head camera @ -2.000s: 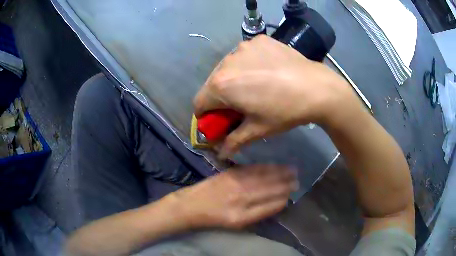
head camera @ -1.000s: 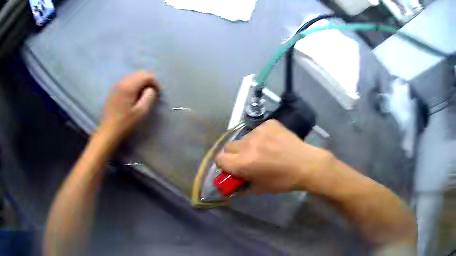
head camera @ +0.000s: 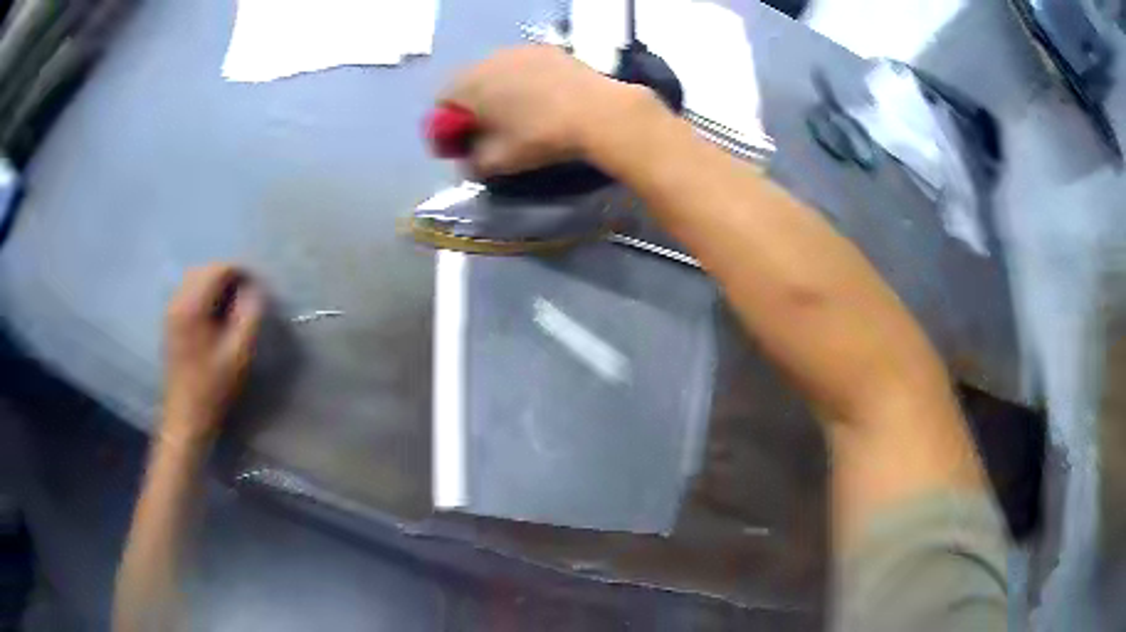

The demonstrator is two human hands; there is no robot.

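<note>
My right hand point(head camera: 531, 111) is shut on the handle of the steam iron point(head camera: 506, 220), whose yellow-brown sole rim rests at or just above the template's far edge. The flat grey template point(head camera: 568, 420) lies on the table with a pale tape strip near its middle. A folded white edge point(head camera: 451, 383) runs along its left side, and a thin white line shows at its far side. The iron covers the far left corner. My left hand point(head camera: 212, 340) is loosely curled on the table to the left of the template; I cannot tell if it holds anything.
A flat white fabric pile point(head camera: 331, 35) lies at the far left. A thicker white stack point(head camera: 722, 74) lies behind the iron. Scissors point(head camera: 842, 130) and crumpled translucent scraps point(head camera: 920, 136) lie at the far right. A pale thread point(head camera: 317, 316) lies left of the template.
The iron has moved from the near table edge to the template's far side, uncovering the template and its white left strip. My left hand stays on the table at the left.
</note>
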